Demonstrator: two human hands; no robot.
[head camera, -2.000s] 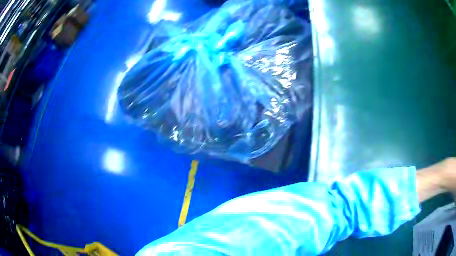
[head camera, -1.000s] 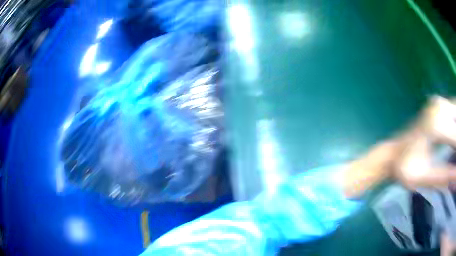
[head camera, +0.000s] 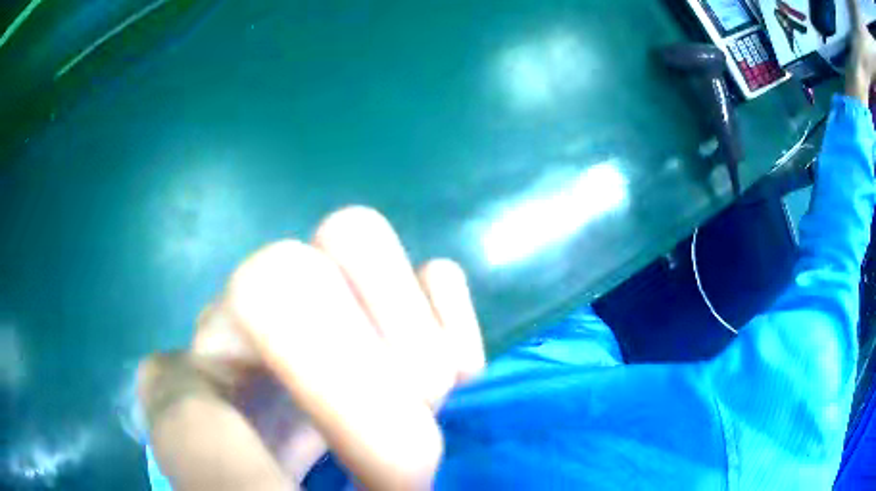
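Note:
A white printed box (head camera: 807, 40) shows a dark device and small red and black clamps, at the top right edge. It lies just beyond the lit display and red keys of a digital bench scale (head camera: 749, 53). My right hand (head camera: 862, 53) is at the box's right side, cut off by the frame edge; its grip is hidden. My left hand (head camera: 331, 350) is large, blurred and close to the camera at lower left, with loosely curled fingers somewhat apart and nothing visible in it. A black handheld scanner (head camera: 716, 91) lies beside the scale.
The glossy green work surface (head camera: 288, 125) spans the left and middle, with bright reflections. A thin pale cable (head camera: 704, 288) hangs below its front edge. Blue sleeve and smock cloth (head camera: 624, 412) fills the lower right.
The view has swung right, from the tied bag and blue floor to the scale and scanner. My left hand, earlier at the right near a printed box, now shows large at lower left.

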